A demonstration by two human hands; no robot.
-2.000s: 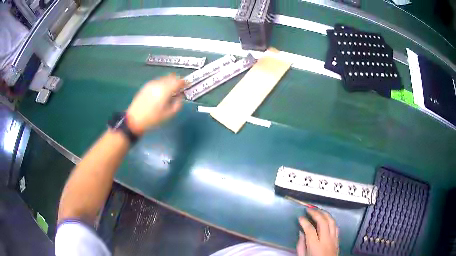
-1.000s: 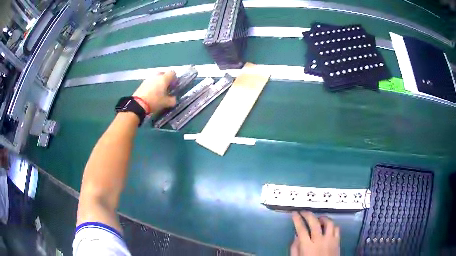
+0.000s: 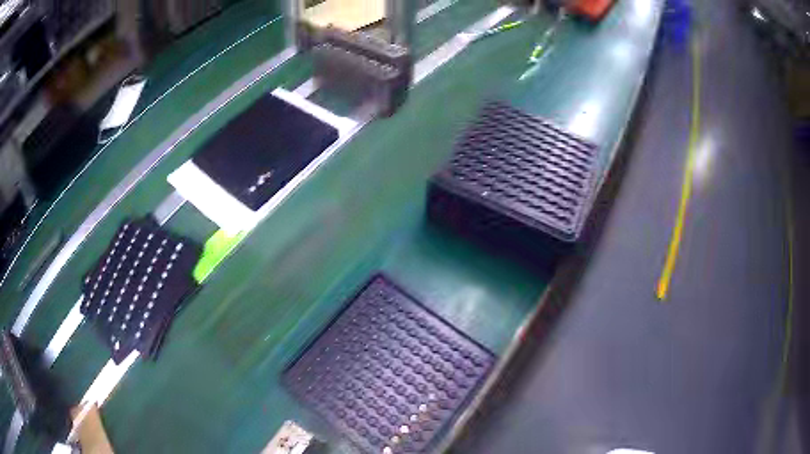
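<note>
The black blister tray [image 3: 382, 355] lies nearest in front of me on the green bench, its pockets mostly empty, with several brass-coloured dots near its lower corner. The end of a silver-white strip plate [image 3: 291, 438] shows at the bottom edge, beside the tray. A thick stack of blister trays [image 3: 524, 168] stands beyond it at the right bench edge. Neither of my hands is in the picture. A small white patch at the bottom right edge is too cut off to name.
Black sheets with white dots [image 3: 140, 282] overlap at the left. A black panel [image 3: 265, 146] lies on a white sheet near a green label [image 3: 218, 252]. A grey frame [image 3: 355, 66] stands across the bench. The cardboard strip [image 3: 92, 431] is cut off at lower left.
My view has swung right. Both hands and most of the strip plates have left the picture; the tray stack, grey frame and floor with a yellow line have come in.
</note>
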